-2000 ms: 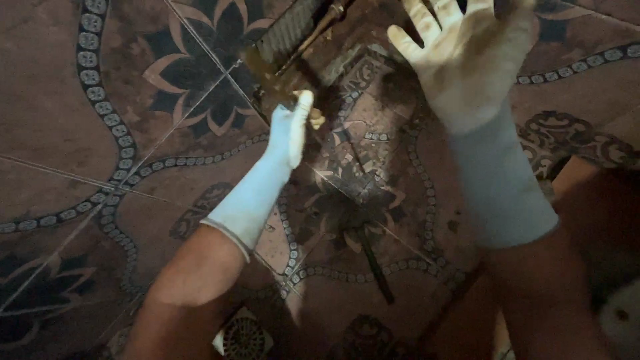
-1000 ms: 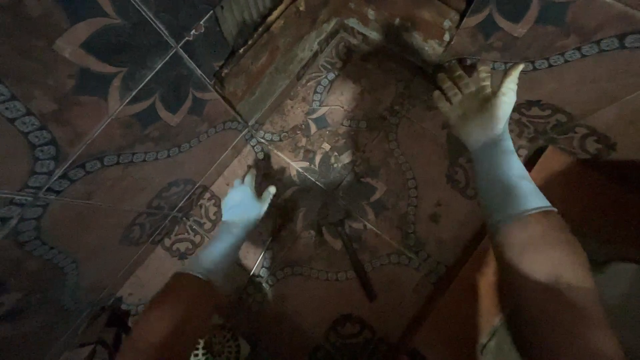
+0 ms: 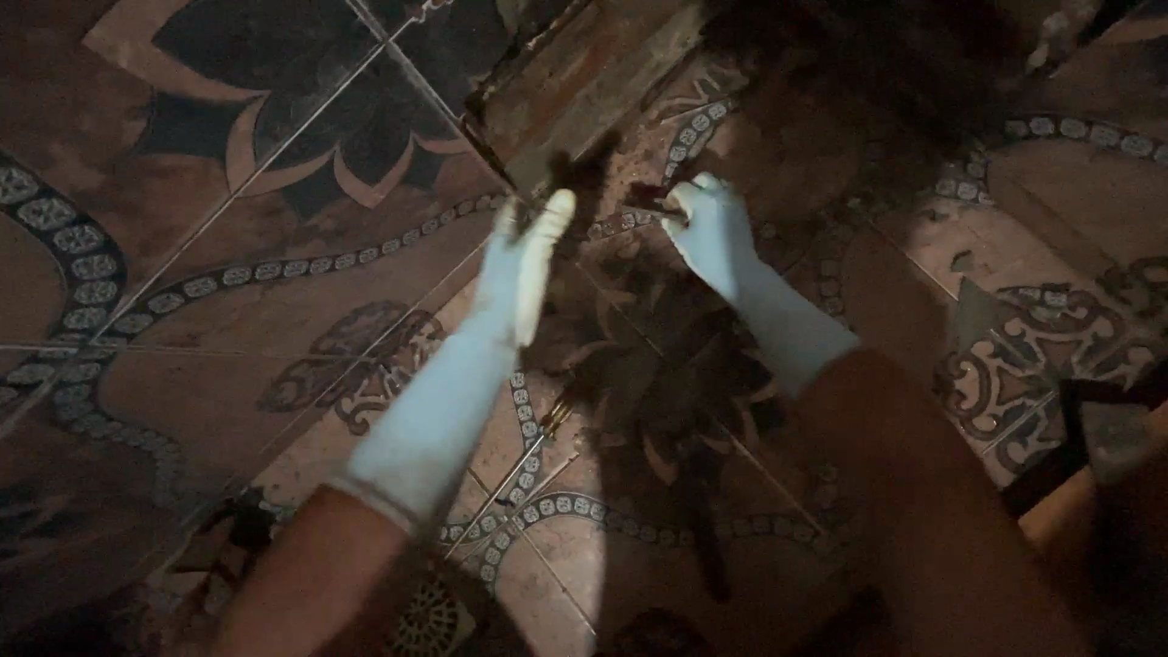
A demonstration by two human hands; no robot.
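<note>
Both hands wear white gloves with long pale cuffs. My left hand (image 3: 534, 260) is upright on edge over the patterned tile floor (image 3: 392, 292), just below the end of a worn wooden board (image 3: 584, 91); its far fingers are hidden and blurred, so whether it holds anything cannot be told. My right hand (image 3: 707, 219), right of it, has curled fingers near a small dark piece at its fingertips; whether it grips that piece is unclear. A dark, narrow stick-like thing (image 3: 707, 538) lies in shadow on the tiles below the hands.
A round patterned drain cover (image 3: 429, 620) is at the bottom, left of centre. Dark clutter lies at the lower left (image 3: 219, 547). A dark-edged object (image 3: 1086, 456) stands at the right edge. Deep shadow covers the upper right and the floor between the arms.
My right hand was spread with its fingers apart at the right; it has moved left and its fingers are now curled. My left hand has moved up toward the board. The view has shifted.
</note>
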